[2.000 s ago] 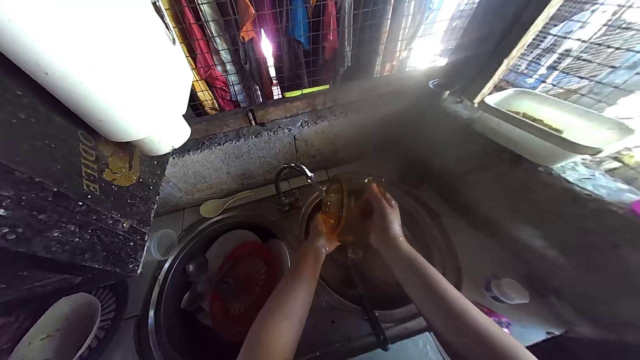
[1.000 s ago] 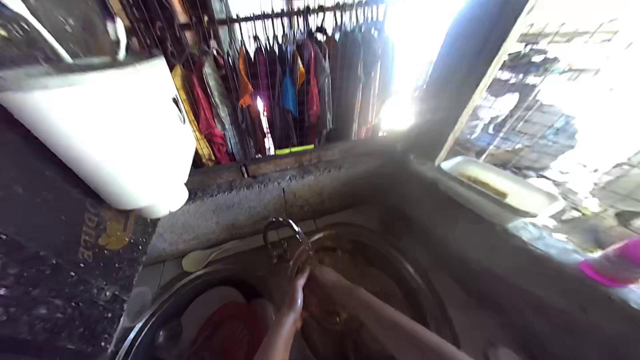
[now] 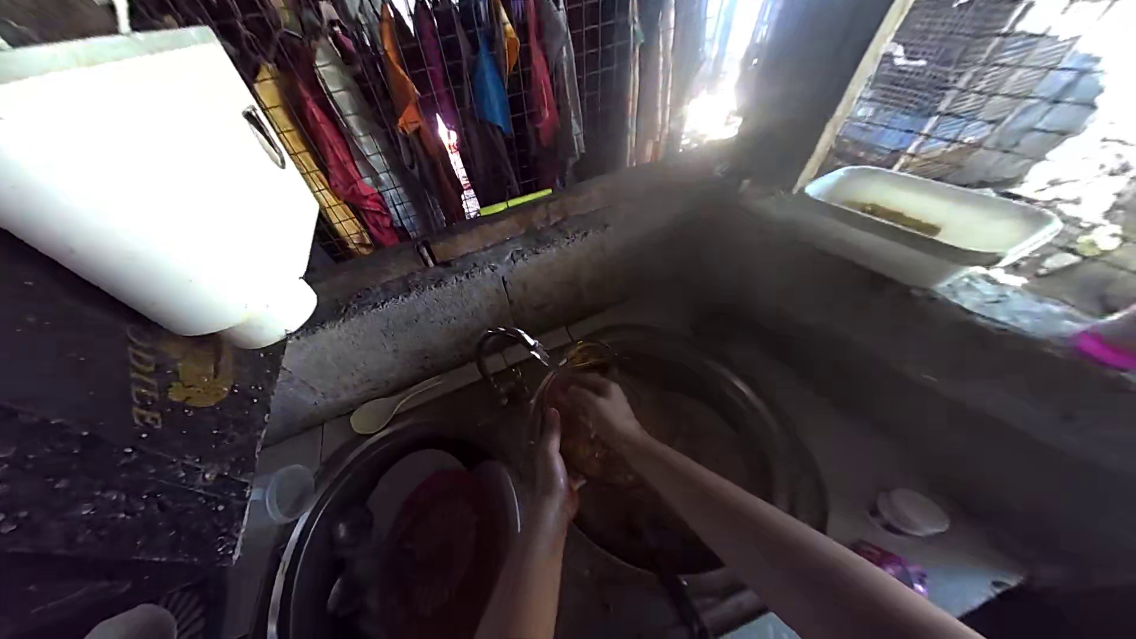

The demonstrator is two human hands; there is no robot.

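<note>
My left hand [image 3: 552, 484] grips the near left edge of an amber see-through dish [image 3: 581, 444], which is tilted under the curved metal faucet [image 3: 510, 342]. Against the dish's inner face lies my right hand [image 3: 603, 408], its fingers bent and partly hidden. Both hands are over the right round metal basin [image 3: 737, 390]. In the left round basin [image 3: 297, 541] a red plate [image 3: 435, 550] rests with a pale plate and other dishes, dim in shadow.
Behind the left basin lies a pale ladle [image 3: 377, 414]. A clear cup [image 3: 289, 493] stands at its left. A white tub [image 3: 932, 213] sits on the right ledge; a white container [image 3: 160, 177] hangs at upper left. A round white lid [image 3: 912, 512] lies at right.
My right hand, which was beside the left at the faucet, is now across the amber dish. The dish shows more plainly than a second ago. The view has tilted down.
</note>
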